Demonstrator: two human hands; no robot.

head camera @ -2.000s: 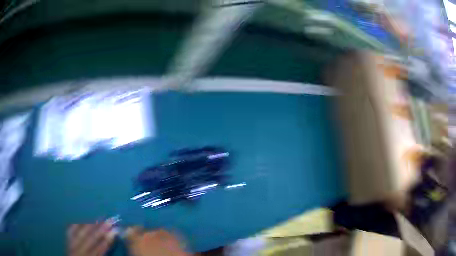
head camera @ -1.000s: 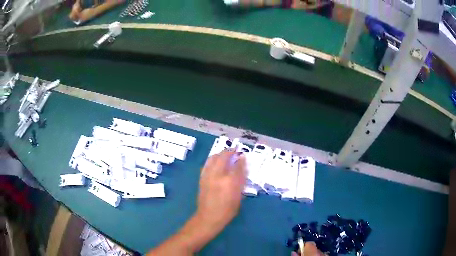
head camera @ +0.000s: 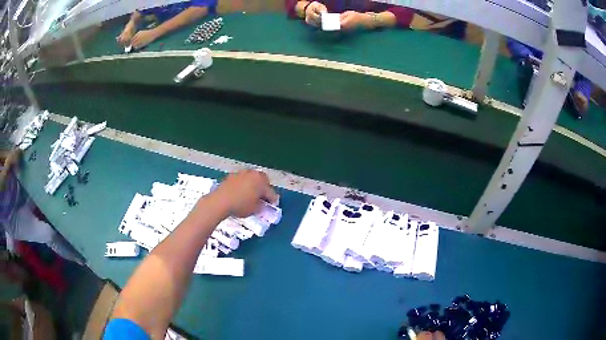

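Unfitted white housings lie in a loose heap (head camera: pixel 163 209) left of centre. My left hand (head camera: pixel 247 192) reaches over the heap's upper right end, fingertips down at a white housing (head camera: pixel 268 212); whether they grip it is hidden. Fitted housings (head camera: pixel 372 236), each with a black oval near its upper end, lie side by side in a row right of centre. Black inserts (head camera: pixel 468 319) lie in a pile at the lower right. My right hand (head camera: pixel 430 336), mostly cut off by the bottom edge, holds a pale-handled tool (head camera: pixel 412 333) at the pile's left side.
A dark green belt (head camera: pixel 299 139) with a pale metal edge runs beyond the bench. A metal upright (head camera: pixel 515 146) stands at the right. Narrow white pieces (head camera: pixel 70 153) lie far left. White parts (head camera: pixel 435 93) rest along the belt's far side. People's hands (head camera: pixel 315 13) work opposite.
My left hand has moved left from the fitted row to the unfitted heap. The row is now uncovered. The view has shifted, showing more of the people opposite. My right hand remains by the inserts.
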